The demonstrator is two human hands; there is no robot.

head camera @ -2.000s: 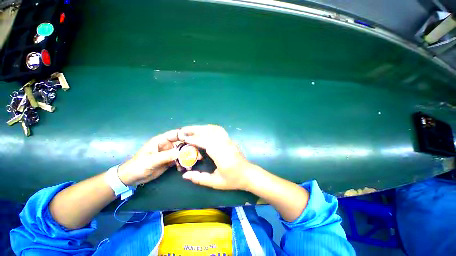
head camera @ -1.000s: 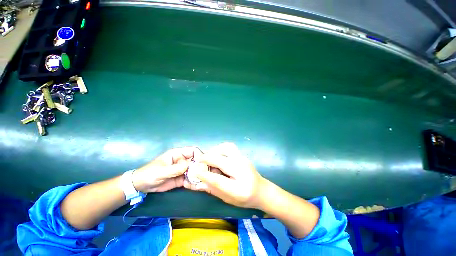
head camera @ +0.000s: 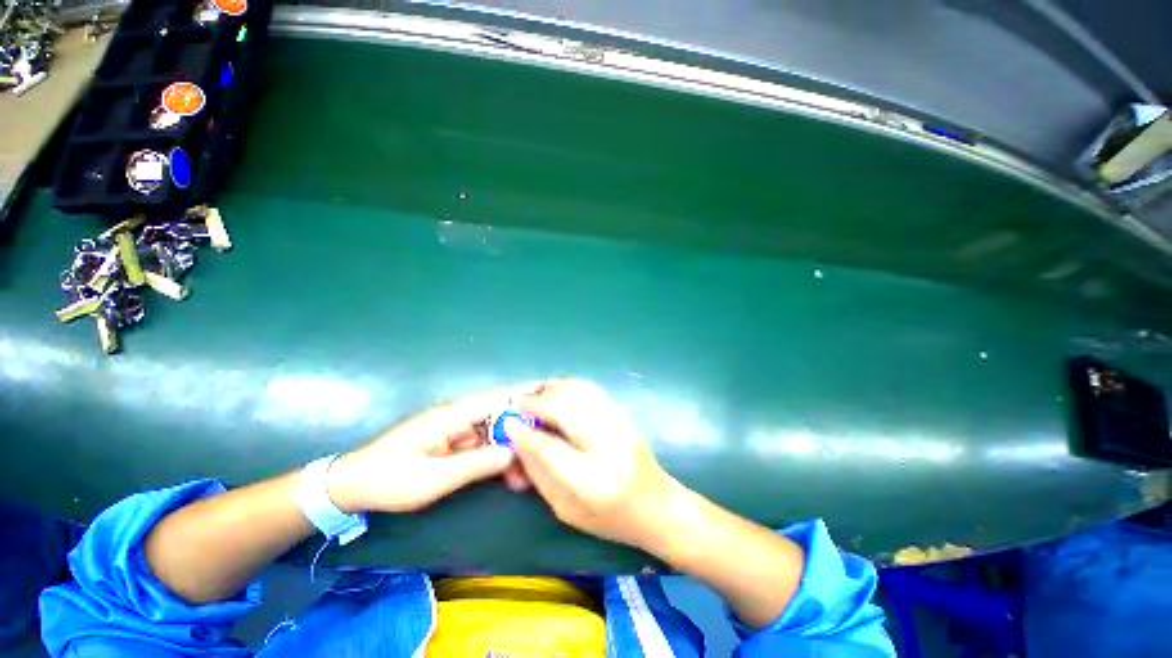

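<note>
A small round disc (head camera: 508, 428) with a blue face and pale rim is held between the fingertips of both hands, above the green bench near its front edge. My left hand (head camera: 418, 456), with a pale wrist strap (head camera: 327, 499), grips it from the left. My right hand (head camera: 598, 463) is on its right side, with thumb and fingers against it. The fingers partly hide the disc, and any fitting behind it cannot be made out.
A black compartment tray (head camera: 109, 152) with orange and blue discs stands far left. Metal fittings (head camera: 129, 267) lie below it. A larger heap of fittings (head camera: 23, 49) is at the upper-left corner. Another black tray (head camera: 1121, 418) is at the right.
The held disc's face looked orange, then pale, and now blue. The tray discs also show different colours. Both hands are lower in view than two seconds ago; the view has shifted slightly.
</note>
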